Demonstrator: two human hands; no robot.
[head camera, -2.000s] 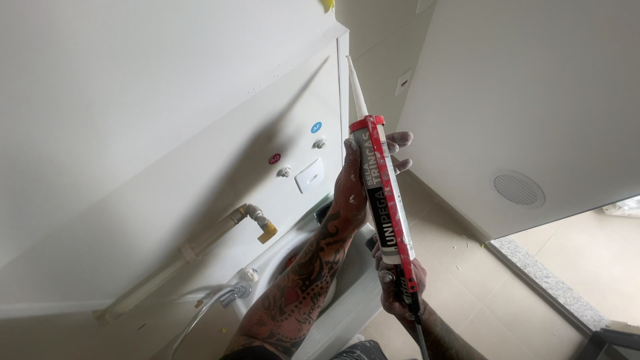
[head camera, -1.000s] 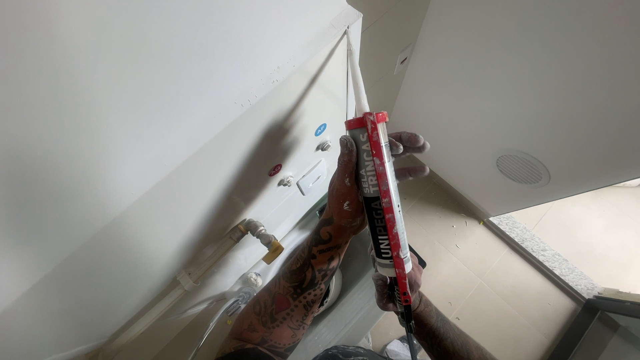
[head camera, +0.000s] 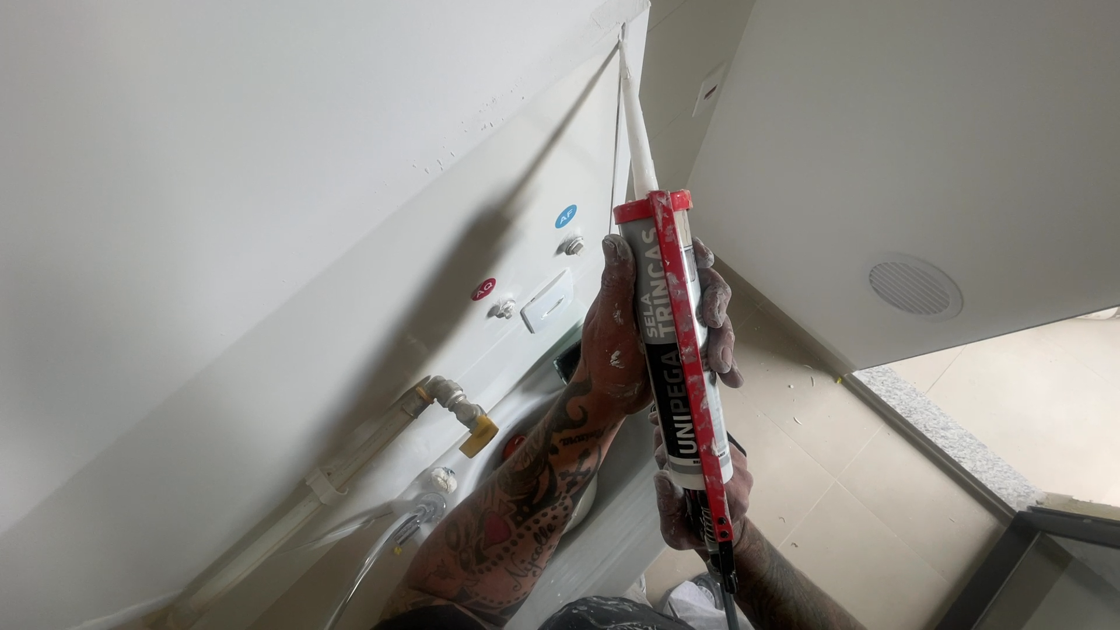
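A caulking gun (head camera: 685, 350) with a red frame holds a sealant cartridge (head camera: 652, 289) in grey, black and white. My left hand (head camera: 626, 324) is wrapped around the upper part of the cartridge, thumb on one side and dusty fingers on the other. Lower down, my right hand (head camera: 700, 499) grips the handle end, and its trigger is mostly hidden. The long white nozzle (head camera: 639, 131) points up, its tip at the upper corner where the white wall surface (head camera: 350, 105) meets the edge of the tiled wall (head camera: 560, 157).
A pipe with a yellow-handled valve (head camera: 479, 436), two capped outlets (head camera: 573, 246) and a white wall plate (head camera: 548, 302) are on the wall at the left. Below is a white basin (head camera: 612, 542). A white door (head camera: 919, 131) with a round vent (head camera: 915, 286) stands at the right, above the tiled floor (head camera: 840, 455).
The nozzle tip sat at the tiled wall's edge two seconds ago and is now at the upper corner. Both hands have kept their hold on the caulking gun and cartridge.
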